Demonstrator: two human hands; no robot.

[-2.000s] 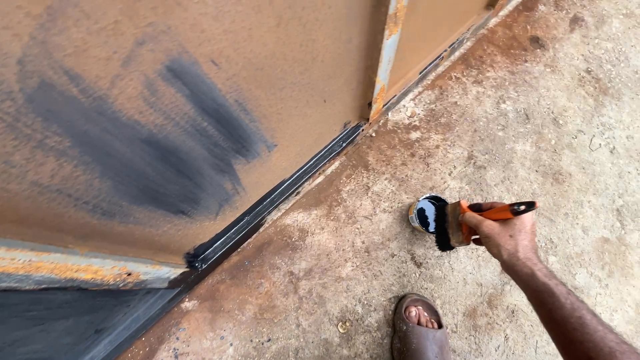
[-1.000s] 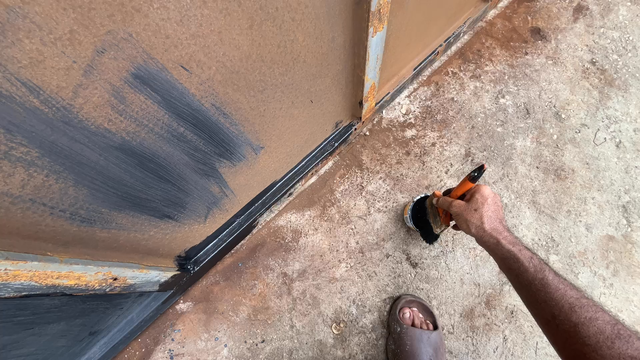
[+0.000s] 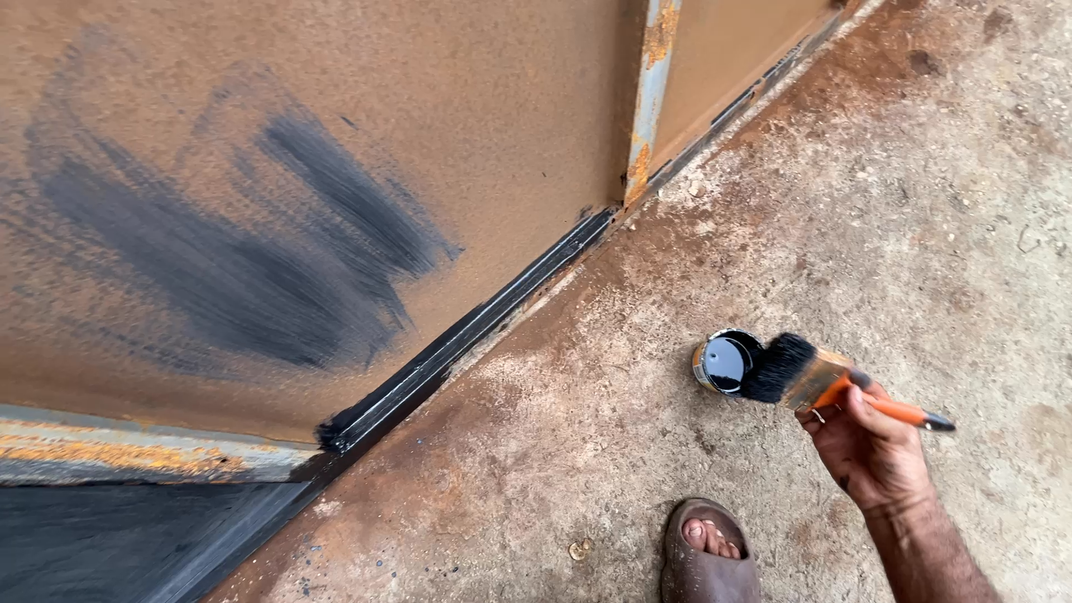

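My right hand point(image 3: 875, 440), palm turned up and smudged with dark paint, grips the orange handle of a wide paintbrush point(image 3: 816, 381). Black paint covers the bristles, which overlap the right rim of a small open paint can point(image 3: 727, 362) on the ground. Glossy black paint shows inside the can. To the left, a rusty brown metal panel point(image 3: 502, 126) bears broad black brush strokes point(image 3: 276, 276), and its bottom rail point(image 3: 486, 327) is coated black. My left hand is out of the frame.
A grey upright bar with orange rust point(image 3: 653, 92) crosses the panel at the top. Another rusty bar point(image 3: 151, 448) runs at lower left, above a black-painted panel point(image 3: 109, 536). A foot in a brown slide sandal point(image 3: 712, 557) stands on the rough concrete ground point(image 3: 569, 452).
My right hand has turned from knuckles up to palm up. The brush's bristles have tilted up at the can's right side, and the can's opening shows more than a second ago.
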